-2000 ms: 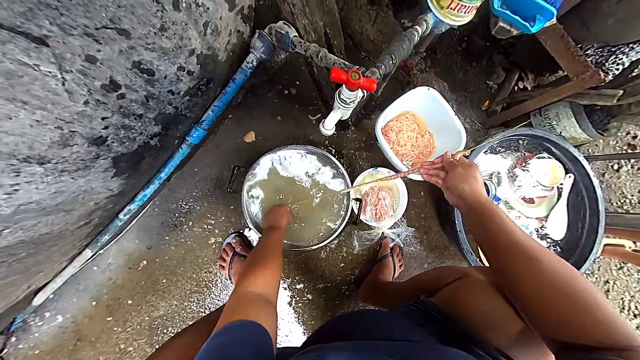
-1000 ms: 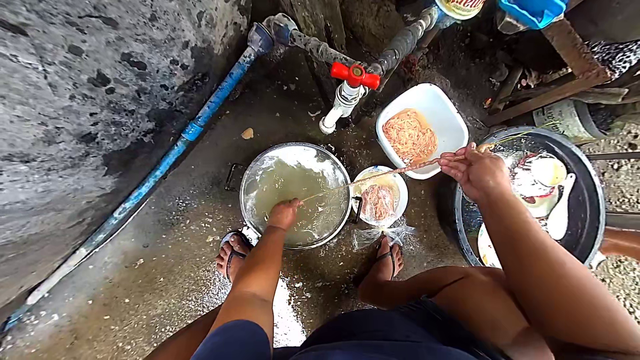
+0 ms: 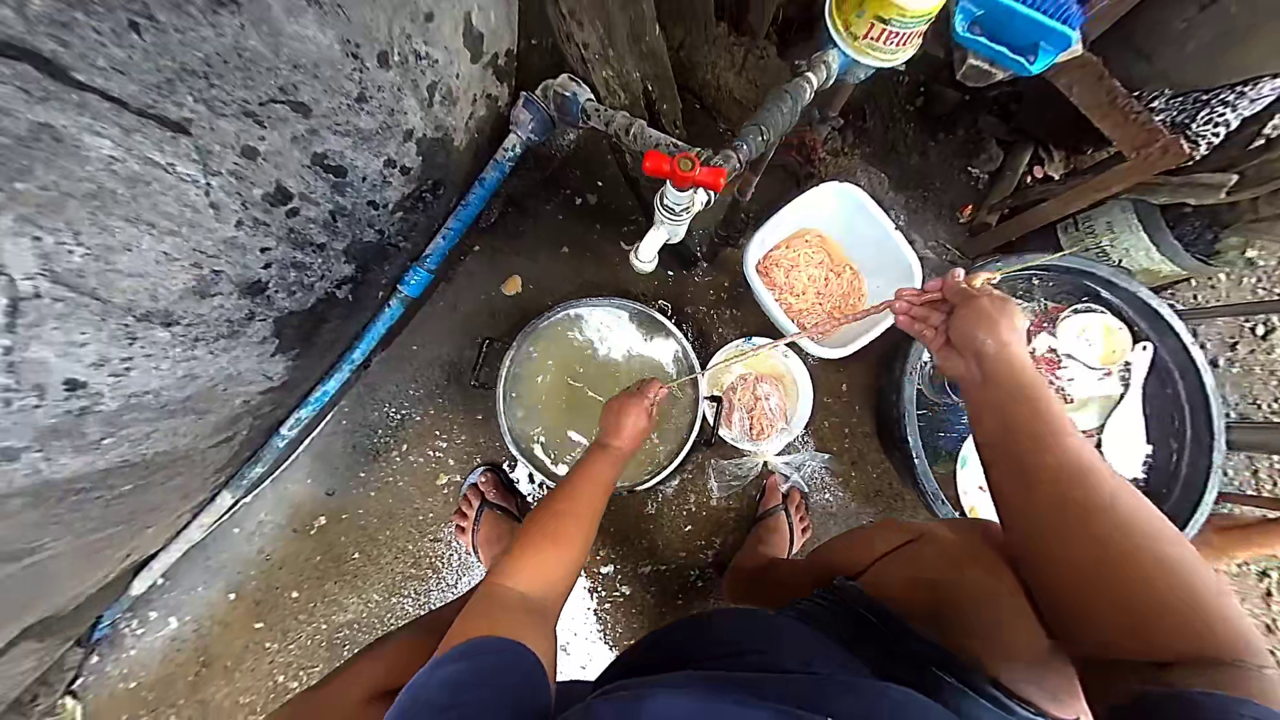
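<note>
My left hand (image 3: pixel 632 414) pinches one end of a long, thin strand of what looks like animal intestine (image 3: pixel 840 320), above the right part of a metal pot (image 3: pixel 502 400) of cloudy water. Up to the right, my right hand (image 3: pixel 962 322) grips the same strand, which is stretched taut between both hands. A thin greenish length runs on from my right hand over the black tub. Beneath the strand stands a small white bucket (image 3: pixel 805 400) with a plastic bag of pinkish strands (image 3: pixel 754 407). A white basin (image 3: pixel 885 235) beside it holds a pile of pinkish strands (image 3: pixel 812 279).
A white faucet with a red handle (image 3: pixel 684 172) rises behind the pot. A blue pipe (image 3: pixel 417 280) runs along the concrete wall (image 3: pixel 200 200). At right, a black tub (image 3: pixel 1205 400) holds dishes and a white scoop or ladle (image 3: pixel 1130 410). A blue plastic container (image 3: pixel 1010 40) is at the top.
My left hand has moved up and to the right, from over the middle of the pot towards its right rim. My right hand has shifted slightly right, still holding the strand.
</note>
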